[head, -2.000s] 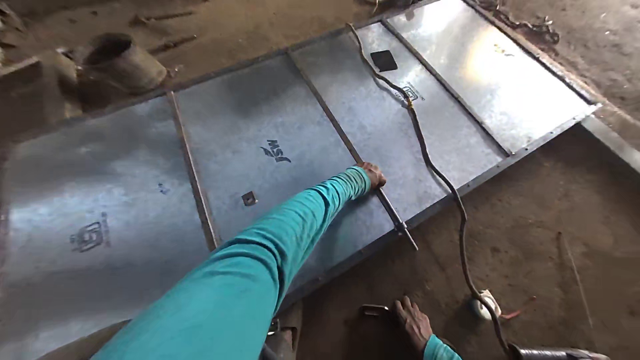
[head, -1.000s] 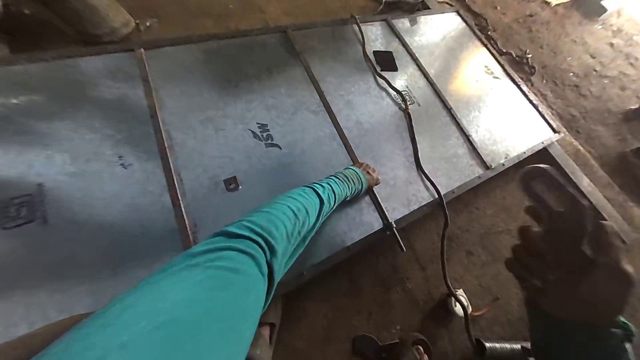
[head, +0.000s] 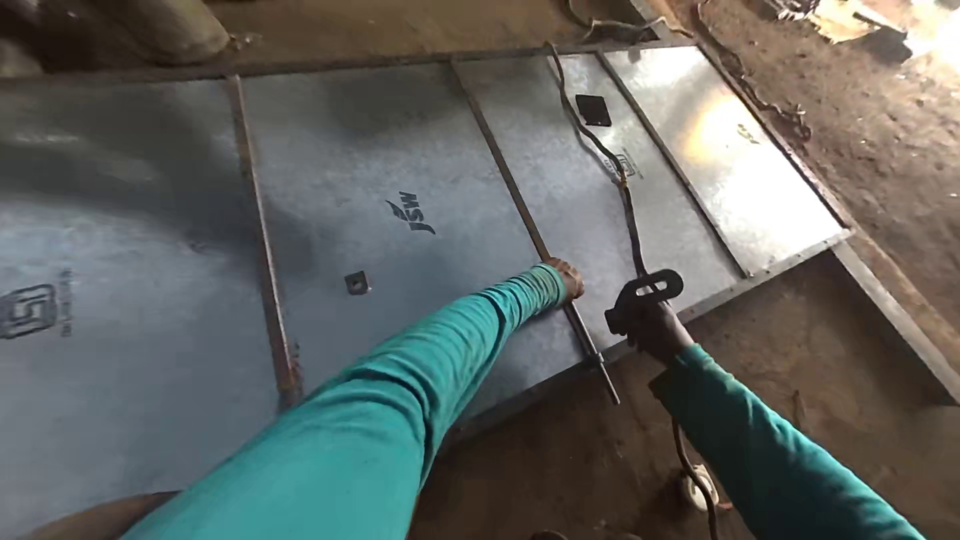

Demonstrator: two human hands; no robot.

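My left hand [head: 568, 280], in a teal sleeve, is closed around a thin metal rod or bar [head: 587, 337] that lies along a cross strip of the galvanized sheet-metal panel [head: 420, 150]. The rod's lower end sticks out past the panel's near edge. To its right, my right hand [head: 658, 331] grips a dark metal piece with a slotted oval loop [head: 651, 289], held above the near edge. A dark cable [head: 634, 225] runs over the panel and passes behind that piece. A small square plate with a hole [head: 358, 283] lies on the sheet.
A dark square [head: 593, 110] shows on the panel's far part. A metal bar [head: 896, 322] extends from the right corner over the dirt floor. A round white object [head: 700, 487] sits by the cable at the bottom. A large cylindrical object [head: 169, 26] stands upper left.
My right hand was on the floor near a small metal item, then rose at the right with the looped piece, and is now beside my left hand. My left hand has stayed on the rod.
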